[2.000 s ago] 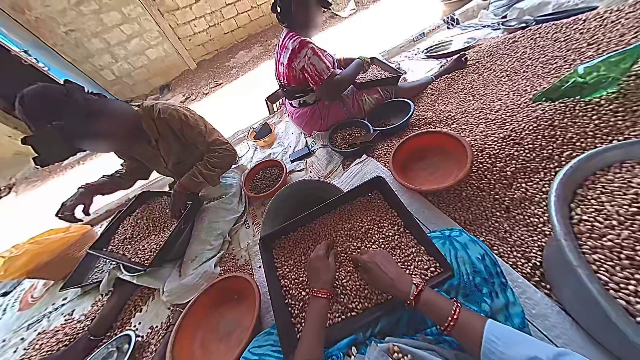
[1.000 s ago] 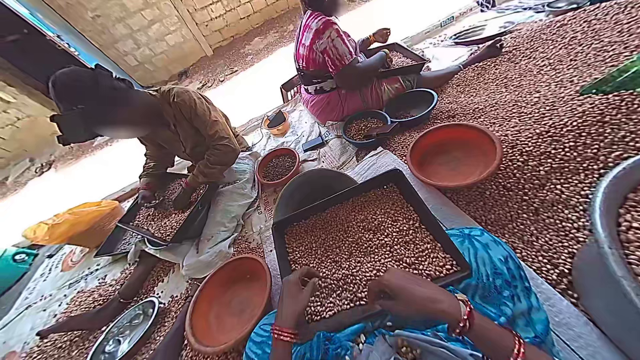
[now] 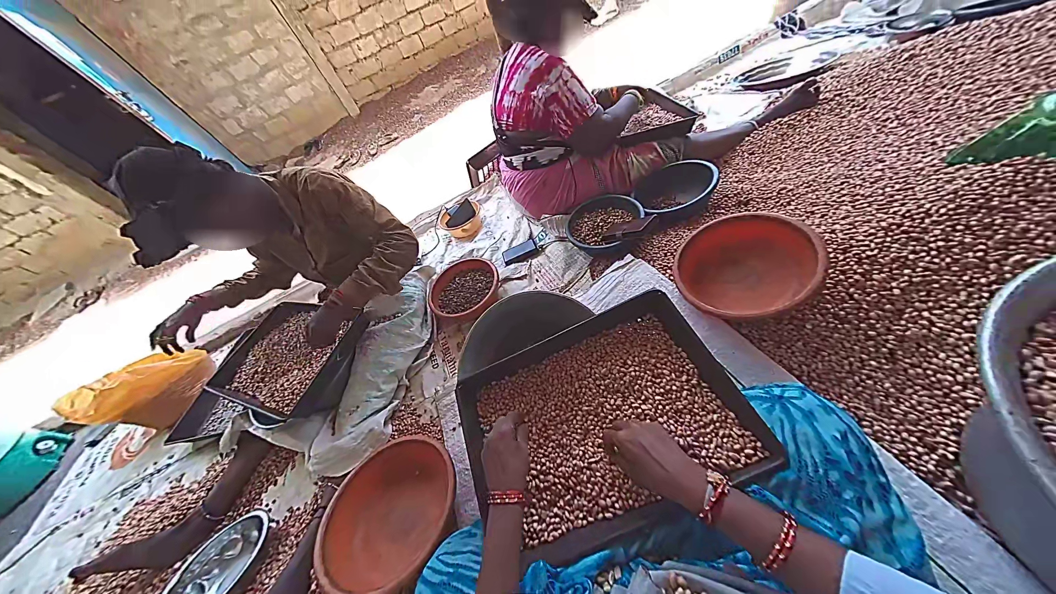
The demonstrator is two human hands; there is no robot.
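Observation:
A black rectangular tray (image 3: 474, 429) full of reddish-brown nuts or beans (image 3: 610, 388) rests tilted on my lap, over blue patterned cloth (image 3: 833, 462). My left hand (image 3: 505, 454) is at the tray's left side, its fingers bent down at the nuts. Toward the middle right of the tray, my right hand (image 3: 652, 455) touches the nuts with curled fingers. Whether either hand pinches a nut cannot be made out. Both wrists wear red beaded bangles. More nuts lie in a fold of cloth (image 3: 652, 577) at the bottom edge.
Terracotta-coloured bowls stand left (image 3: 388, 511) and right (image 3: 751, 264) of the tray, with a dark round basin (image 3: 528, 318) behind it. A large nut heap (image 3: 866, 272) and a grey tub (image 3: 990, 346) are at right. Two people with trays sit left (image 3: 330, 223) and beyond (image 3: 553, 124).
Both my hands have moved from the tray's near edge farther in over the nuts. The person at left has lifted one hand off their tray, out toward the yellow bag.

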